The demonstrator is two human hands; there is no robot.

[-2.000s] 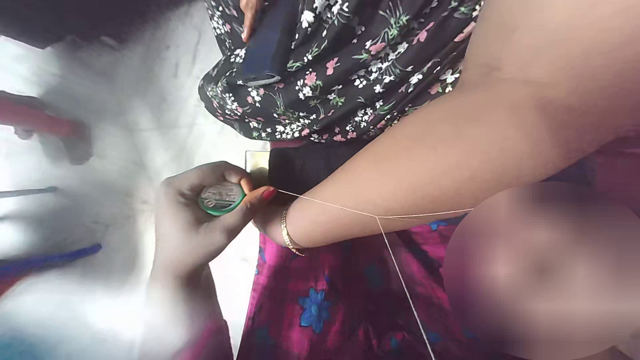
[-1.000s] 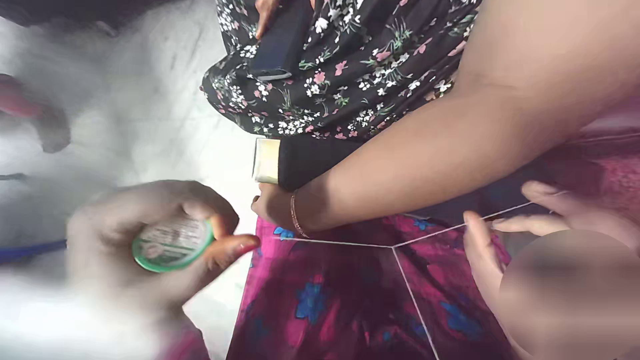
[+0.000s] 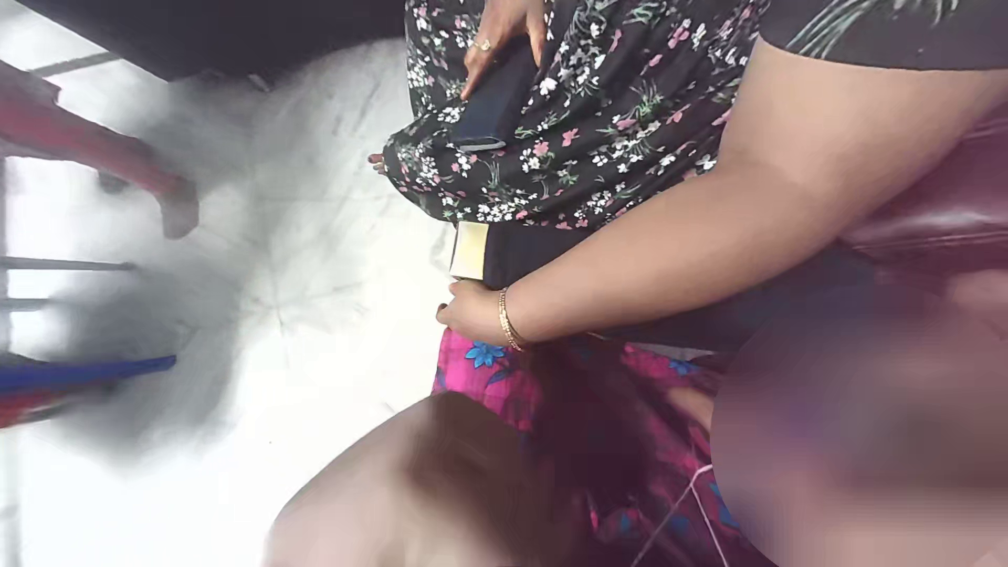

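A large blurred patch of skin at the bottom centre appears to be my left hand (image 3: 417,488), close to the camera; its fingers and anything in it cannot be made out. At the right, a small strip of skin, perhaps part of my right hand (image 3: 693,405), shows beside a big blurred round area that hides the rest. White thread (image 3: 697,476) forms a V at the lower right, over magenta cloth with blue flowers (image 3: 484,354). The green-rimmed round spool is not visible.
A person's bare forearm (image 3: 661,252) crosses the view, its braceleted hand (image 3: 472,311) beside a pale yellow block-like object (image 3: 471,250). Another hand (image 3: 504,31) rests on a dark blue case (image 3: 496,102) over floral cloth. Blue bar-like object (image 3: 87,374) at left, above pale floor (image 3: 315,331).
The left hand with the green-rimmed spool was visible at the left; now a blurred skin shape fills the bottom centre. The right hand's spread fingers, seen one second ago, are mostly hidden.
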